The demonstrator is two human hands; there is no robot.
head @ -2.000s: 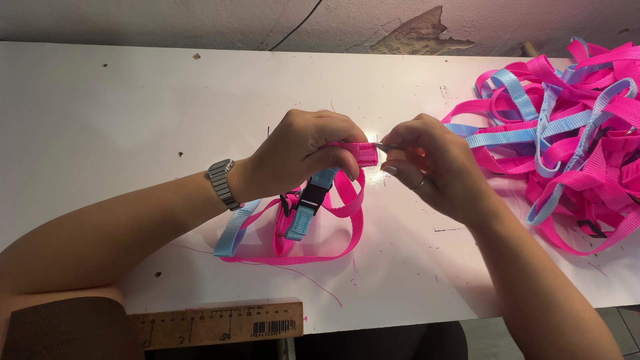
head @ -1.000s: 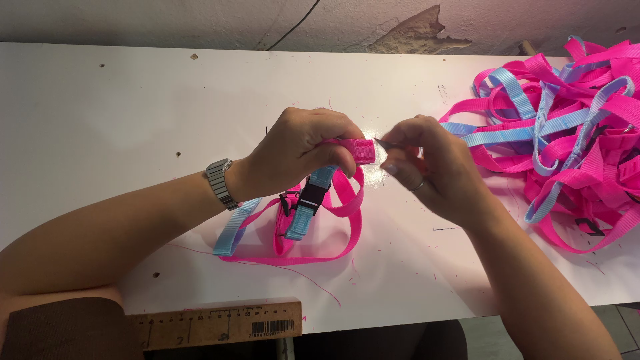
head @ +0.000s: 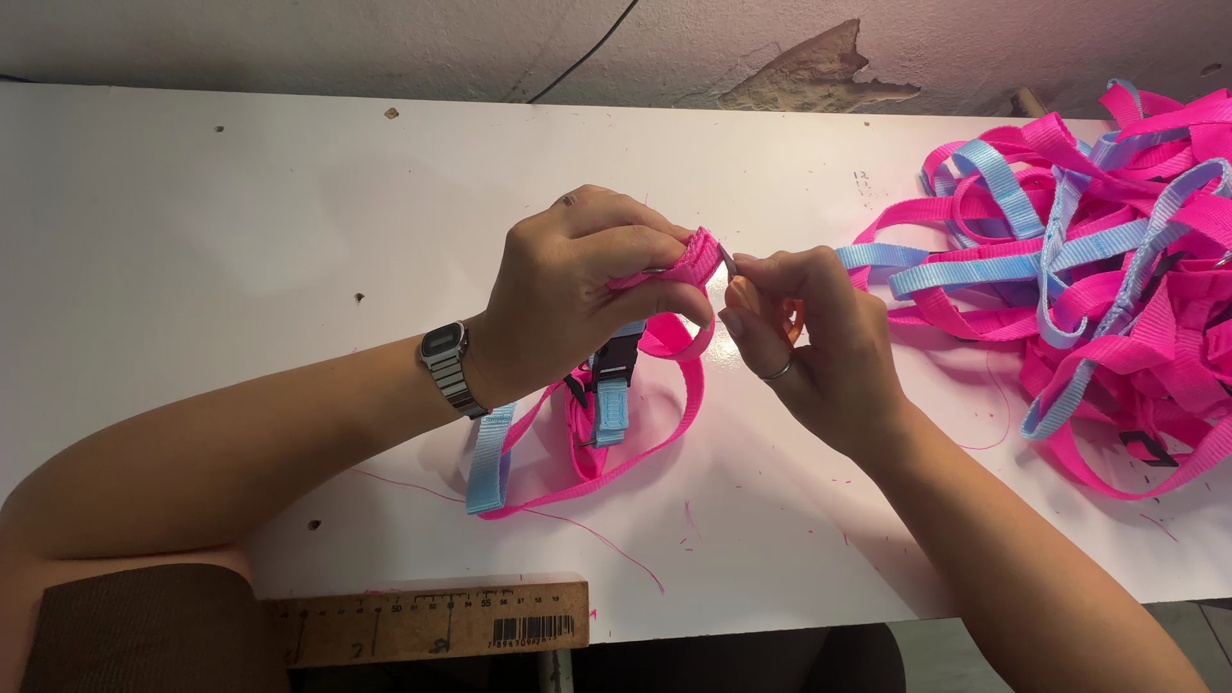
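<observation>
My left hand pinches a folded, stitched end of pink webbing strap between thumb and fingers. Close to its right, my right hand grips a small cutting tool with orange handles, probably thread snips, mostly hidden by the fingers. The metal tip is at the strap's edge; whether it touches cannot be told. Below my left hand, the rest of the pink strap loops on the white table, with a black plastic side-release buckle and light blue webbing attached.
A heap of pink and light blue webbing straps covers the right side of the white table. A wooden ruler lies along the near edge. Loose pink thread and small clippings are scattered about. A wall with chipped plaster stands behind.
The pink strap end in my left hand has turned and now tilts upward. My right hand has shifted its hold, and the tool's orange handles have come into sight.
</observation>
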